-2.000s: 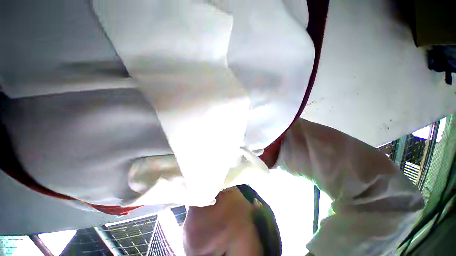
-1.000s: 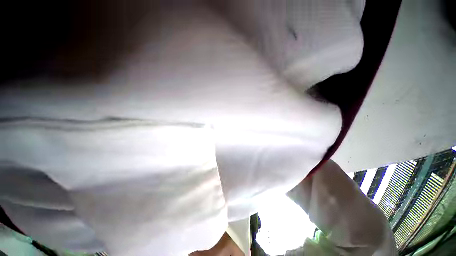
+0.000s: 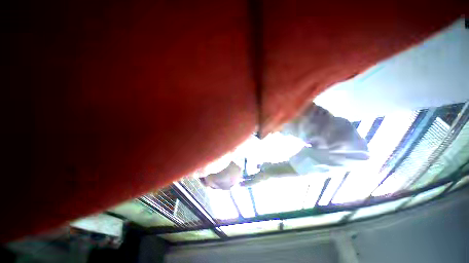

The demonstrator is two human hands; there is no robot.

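Dark red cloth [image 3: 169, 97] fills the upper left, very close to the lens, with a dark seam down it. The view is upside down. Beyond its edge, a person's head [image 3: 223, 177] shows small and washed out, with a raised arm in a pale sleeve [image 3: 334, 141]. The forearm runs to the head. It looks like my right arm, but this is not certain. My right hand [image 3: 252, 179] seems to be at the head, blurred, its fingers not readable. My left hand is not in view.
A white surface [image 3: 411, 74] shows at the upper right. Barred, meshed windows [image 3: 406, 149] cross behind the person under strong glare. A grey-blue wall [image 3: 411, 231] runs along the bottom. A pale box-like shape [image 3: 97, 226] and dark blurred things are at the lower left.
The white clothing that filled the view is replaced by close red cloth. The head and raised arm look smaller, and more of the windows and wall shows.
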